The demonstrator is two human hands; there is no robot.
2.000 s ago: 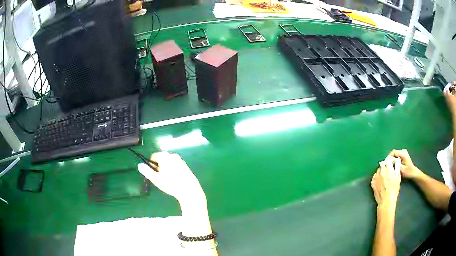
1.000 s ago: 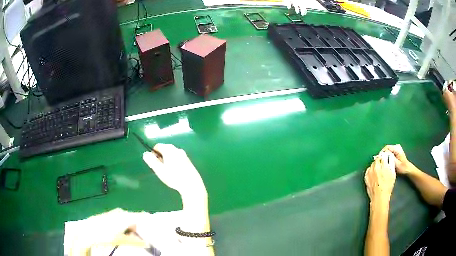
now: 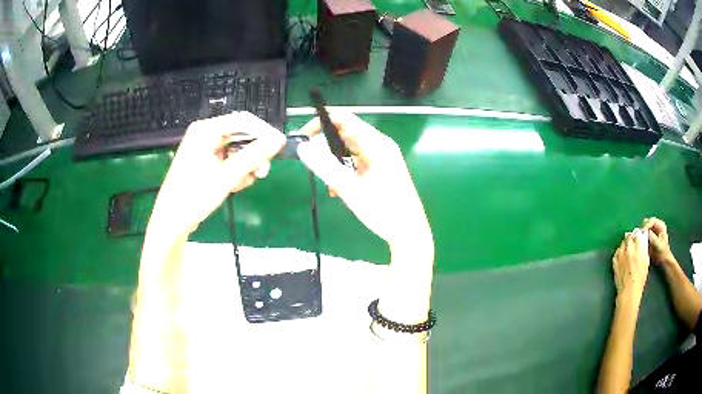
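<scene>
A thin black phone middle frame (image 3: 282,295) hangs between my hands, its solid section with camera holes pointing down over a bright white sheet (image 3: 231,354). My left hand (image 3: 223,165) grips its far end from the left. My right hand (image 3: 369,173) is at the same end on the right, fingertips by a dark part, and holds a slim dark tool (image 3: 331,127) that points up and away. The fingers hide the frame's far end and the tool's lower end.
Another frame (image 3: 131,213) lies on the green bench, partly behind my left wrist. A keyboard (image 3: 177,108), two reddish-brown speakers (image 3: 422,52) and a black compartment tray (image 3: 585,85) are behind. Another person's hands (image 3: 637,250) are at the right. A small black frame (image 3: 31,194) lies far left.
My left hand has come up with a phone middle frame, and my right hand has moved in to meet it, still holding the tool. The view has shifted left and down.
</scene>
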